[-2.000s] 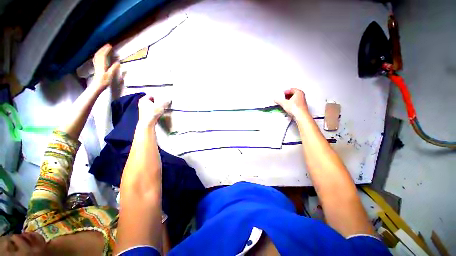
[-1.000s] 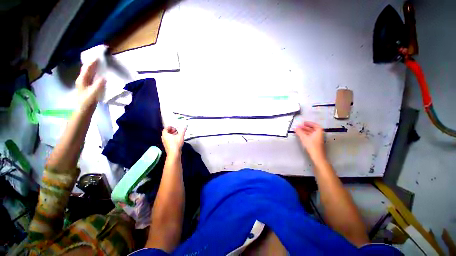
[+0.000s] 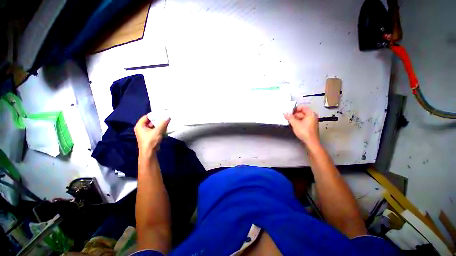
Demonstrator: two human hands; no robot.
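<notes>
A long white card pattern (image 3: 225,111) lies across the front of the white table, nearly lost against it. Its near edge casts a grey curved shadow on the table, so this edge seems a little raised. My left hand (image 3: 151,132) pinches its left end between thumb and fingers. My right hand (image 3: 303,122) pinches its right end near the corner. Navy cloth (image 3: 131,102) lies bunched at the table's left and hangs down beside my left forearm.
A dark iron (image 3: 374,27) with an orange-red hose (image 3: 407,70) stands at the back right. A tan block (image 3: 333,93) lies right of my right hand. A brown board (image 3: 122,30) lies back left. Green-edged white pieces (image 3: 50,132) lie far left.
My hands have moved from the template's far edge to its near edge, and both now grip its ends. The neighbour's arm has left the left side. Green-edged pieces now lie there.
</notes>
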